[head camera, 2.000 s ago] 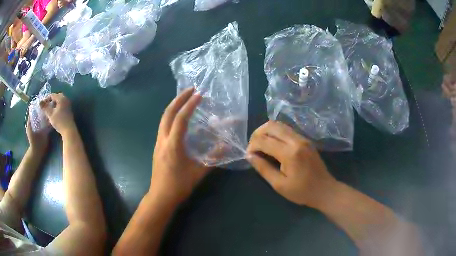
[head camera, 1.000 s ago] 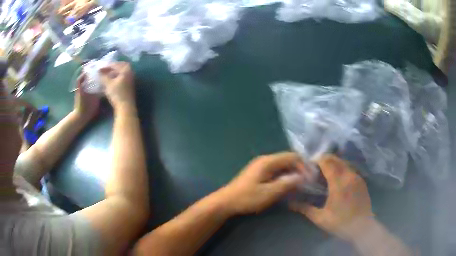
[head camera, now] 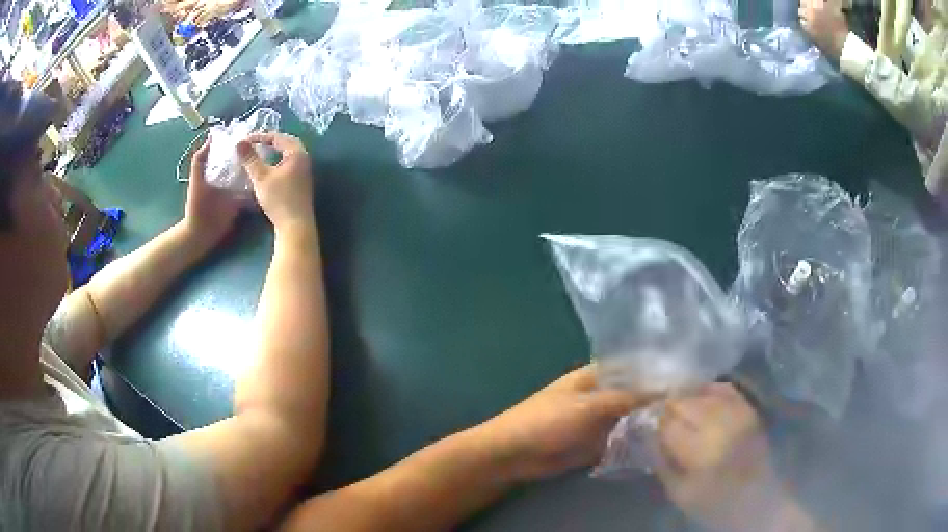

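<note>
A clear plastic bag (head camera: pixel 660 307) stands up from my two hands at the lower right; its body is puffed out and its gathered end sticks out below my fingers. My left hand (head camera: pixel 587 416) grips the bag from the left. My right hand (head camera: pixel 717 442), slightly blurred, grips the gathered part from the right. Whether a bowl is inside is unclear. To the right lies a bagged bowl (head camera: pixel 806 301) with a white hub showing. A second bagged bowl (head camera: pixel 899 307) lies beyond it, blurred, near the right edge.
A person sits at the left, hands (head camera: pixel 275 187) on a whitish wrapped item (head camera: pixel 231 156). A pile of bagged parts (head camera: pixel 437 78) lies across the far side of the dark green table (head camera: pixel 447 270). More bags (head camera: pixel 722 52) and another person's arm (head camera: pixel 868 62) are at the far right.
The view has swung left, showing more of the neighbour. The bag lay flatter between my spread hands before; now my hands are close together around its gathered end.
</note>
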